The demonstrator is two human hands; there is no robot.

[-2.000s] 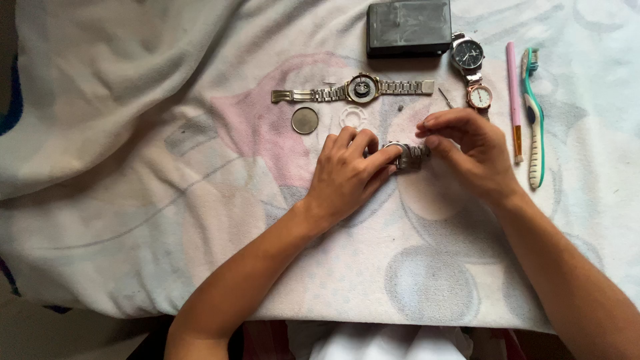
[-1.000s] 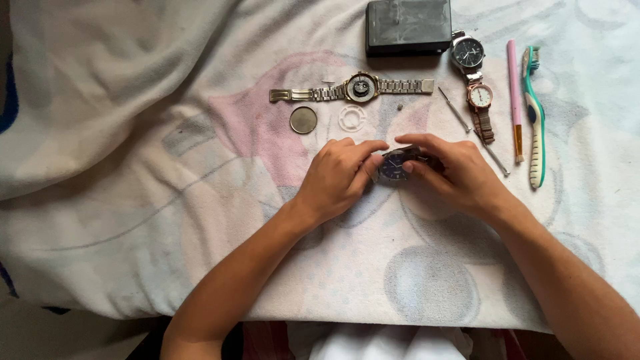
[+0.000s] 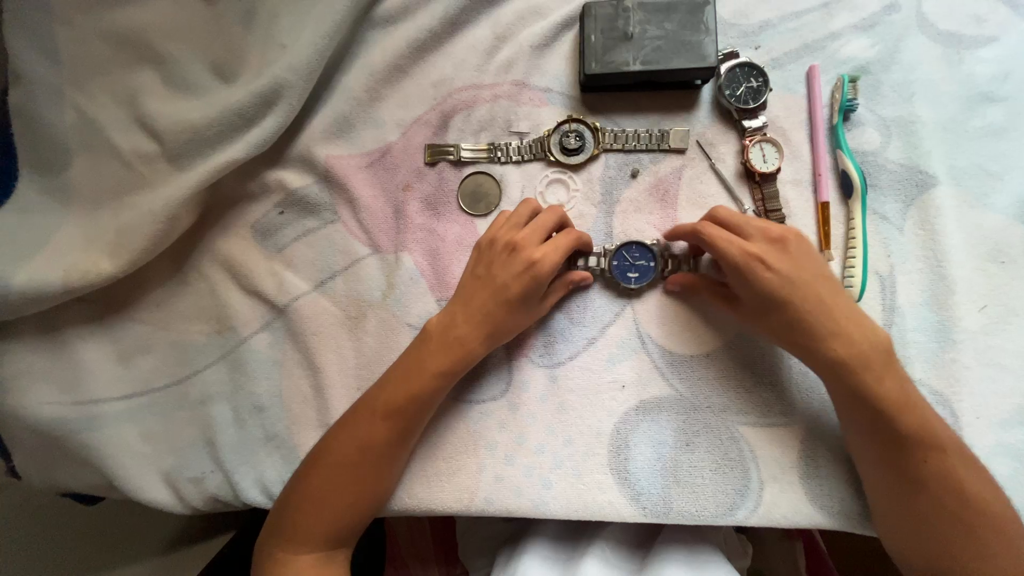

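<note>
A blue-dialled metal wristwatch [image 3: 634,265] lies dial up between my hands. My left hand [image 3: 524,268] holds the left part of its band between thumb and fingers, and my right hand [image 3: 756,280] has the right part. Above them stretches an opened metal-band watch [image 3: 573,142] with its inside showing. Below that one are a round metal case back [image 3: 479,193], a white plastic movement ring [image 3: 558,188] partly beside my left fingers, and a small crown-like piece [image 3: 635,172]. A thin screwdriver [image 3: 723,177] slants towards my right hand, which hides its lower end.
A black box [image 3: 649,44] stands at the top. Right of it lie a black-dialled watch [image 3: 744,85] and a white-dialled watch [image 3: 762,154]. Further right are a pink-handled brush [image 3: 818,136] and a green-and-white toothbrush [image 3: 854,192]. Folds of the blanket [image 3: 160,144] rise at the left.
The watch between my hands, mostly covered before, now lies level with its blue dial in full view. My fingers have moved off its case onto the band on both sides.
</note>
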